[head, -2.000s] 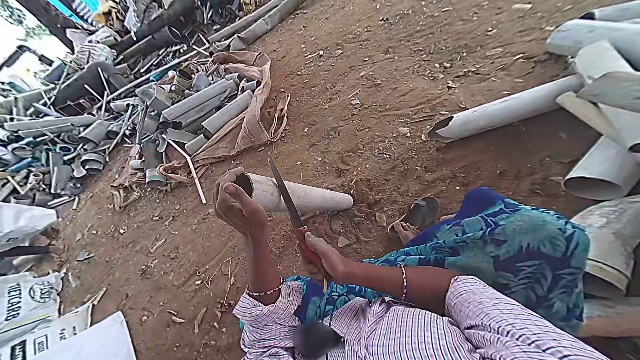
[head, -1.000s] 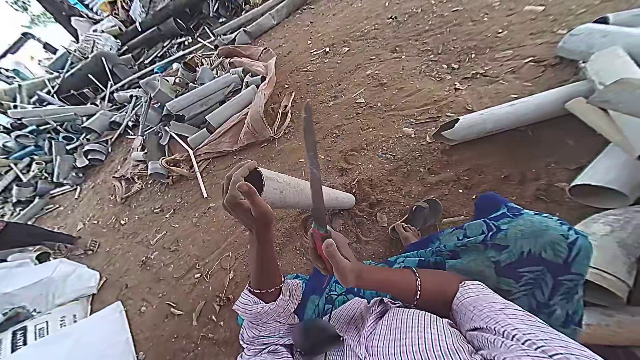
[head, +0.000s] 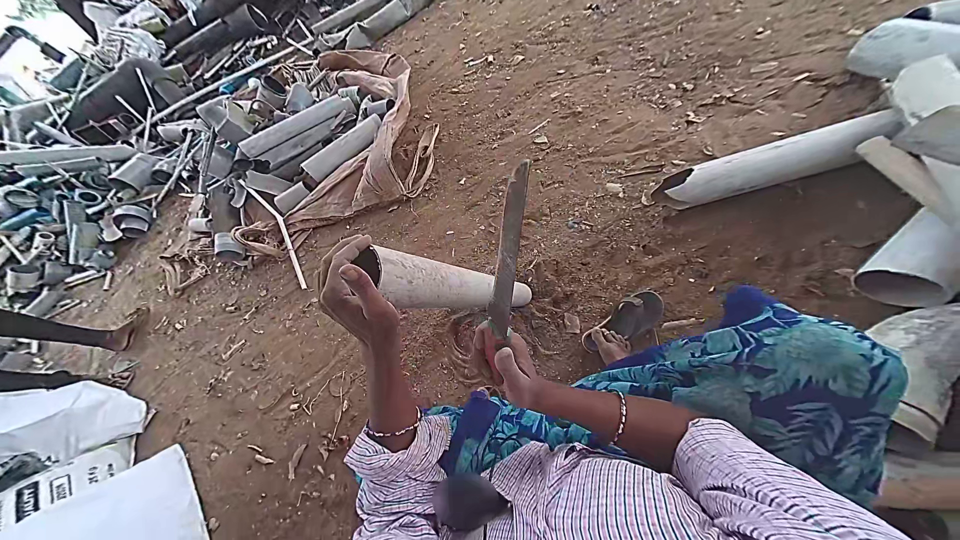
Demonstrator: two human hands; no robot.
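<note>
A pale plastic pipe (head: 442, 281) stands or leans on the soil in front of me, its open end toward me at the left. My left hand (head: 356, 289) is at that open end, palm against the rim, with its fingers curved over it. A large knife (head: 508, 247) with a red handle is in my right hand (head: 506, 360), its long worn blade pointing up and passing in front of the pipe's far end. Whether the blade touches the pipe cannot be told.
A heap of scrap pipes and fittings (head: 135, 172) lies upper left beside a brown cloth sack (head: 375, 172). White sacks (head: 127, 502) are at lower left, with another person's bare leg (head: 64, 330) above them. Larger pipes (head: 780, 161) lie on the right. My sandalled foot (head: 622, 330) is nearby.
The knife has swung from leaning left across the pipe to nearly upright. My left hand stays at the pipe's open end. Another person's leg shows more at the left.
</note>
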